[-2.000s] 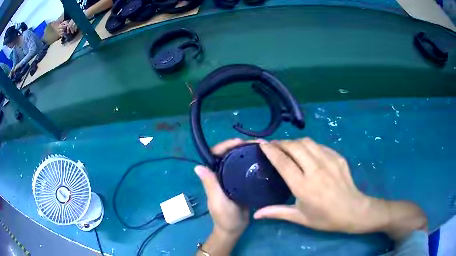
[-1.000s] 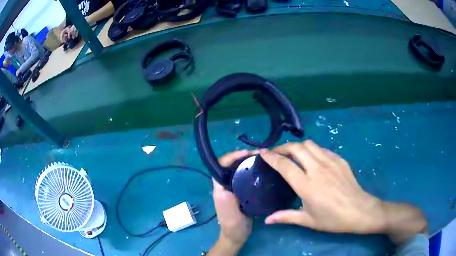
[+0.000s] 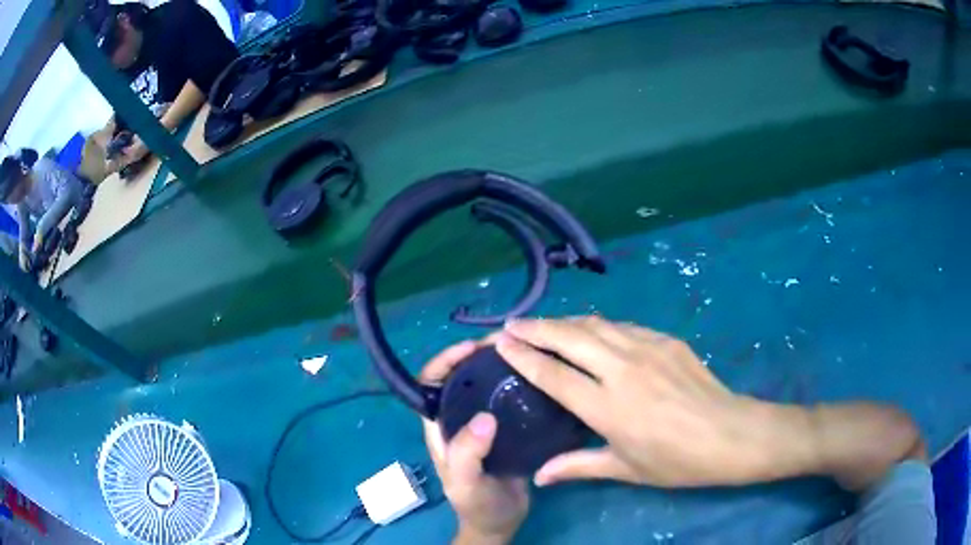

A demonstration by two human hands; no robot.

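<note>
Black over-ear headphones (image 3: 421,213) are held above the teal bench. The headband arches away from me, and an open C-shaped black yoke shows at its far end. The near ear cup (image 3: 511,410) has a round black face turned up. My left hand (image 3: 479,474) grips this cup from the left and below, with its thumb on the cup's face. My right hand (image 3: 649,410) lies over the cup's right side, fingers on the upper edge and thumb at the lower edge. The cup's right part and underside are hidden by my hands.
A white fan (image 3: 160,484) and a white power adapter (image 3: 391,492) with a black cable are on the bench at left. Headphones (image 3: 298,208) and a black part (image 3: 865,62) lie on the green belt. Headphones are piled on cardboard beyond. Two people sit at upper left.
The view has turned, so bench things sit lower and more of the other people shows. My left thumb has moved onto the cup's face. My right hand still covers the cup's right side.
</note>
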